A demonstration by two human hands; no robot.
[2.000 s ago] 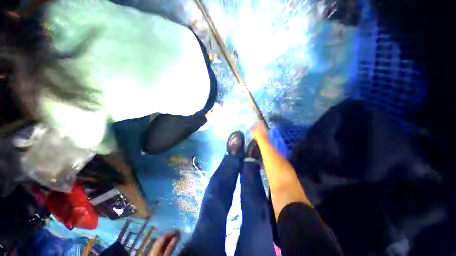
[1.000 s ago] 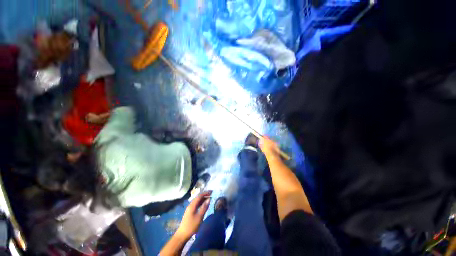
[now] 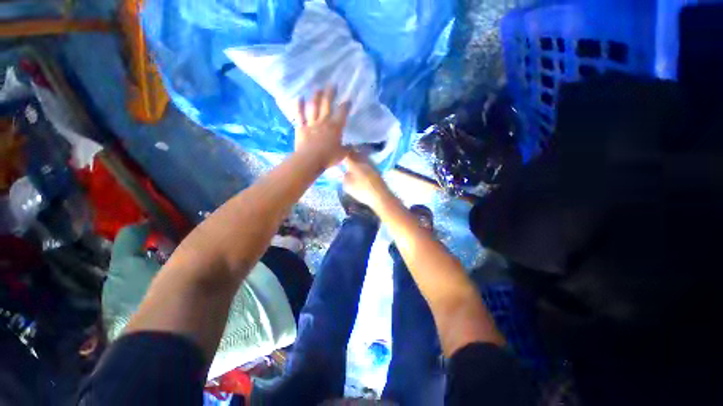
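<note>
A large blue plastic bag (image 3: 210,79) lies on the floor in front of me. A crumpled pale grey-white cloth or bag (image 3: 329,51) lies over it. My left hand (image 3: 321,127) is on the lower part of the pale piece with its fingers spread. My right hand (image 3: 361,176) is just below, at the lower edge of the pale piece. Its fingers are partly hidden and blurred, so I cannot tell what it holds. Part of a thin stick (image 3: 428,178) shows to the right of my right hand; its other end is hidden.
A blue lattice crate (image 3: 547,67) is at the upper right, with shiny black plastic (image 3: 468,147) beside it and dark garments (image 3: 602,206) below. A co-worker in pale green (image 3: 258,321) is at lower left, near a red bag (image 3: 115,198). An orange stool (image 3: 143,71) is at upper left.
The stick, earlier held out in my right hand, now shows only partly beside it. Both hands have come together at the pale piece. The blue bag is closer, and the co-worker is lower in view.
</note>
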